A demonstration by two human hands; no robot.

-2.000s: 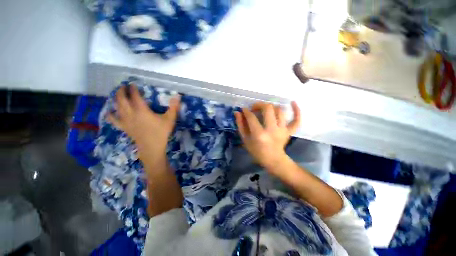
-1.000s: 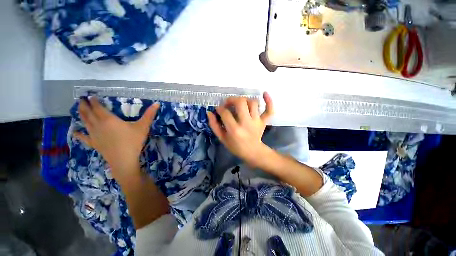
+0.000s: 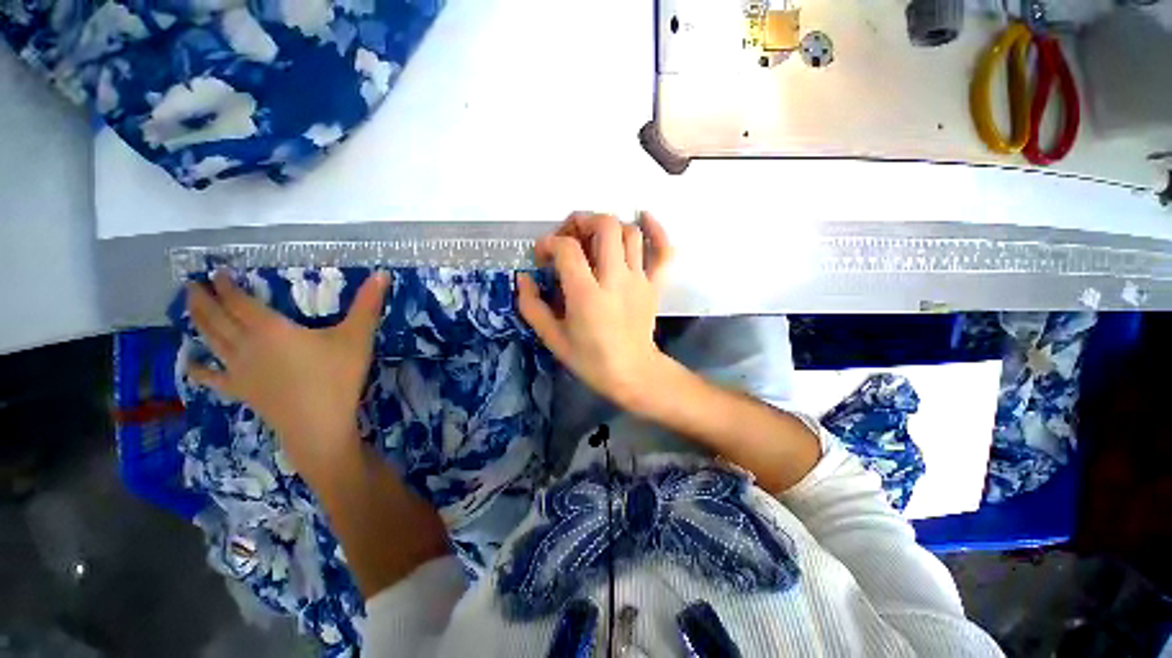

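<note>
A blue and white floral fabric piece (image 3: 450, 337) lies with its top edge along the ruler (image 3: 424, 252) on the table's front edge and hangs down towards the lap. My left hand (image 3: 293, 366) presses flat on its left end, fingers spread. My right hand (image 3: 604, 306) is at the other end of that edge, fingers bent, thumb at the fabric's right corner; whether it pinches the cloth is hard to tell. The fingertips cover part of the ruler.
Another floral panel (image 3: 244, 77) lies at upper left. The machine bed (image 3: 848, 122) is at upper right, with yellow and red-handled scissors (image 3: 1024, 97) on it. Below the table are blue bins (image 3: 1022, 530) and a white board (image 3: 958, 424) bearing a dark floral bunch (image 3: 880, 431).
The camera view has shifted and levelled, so the table and machine sit further left. My hands stay at the two ends of the fabric edge.
</note>
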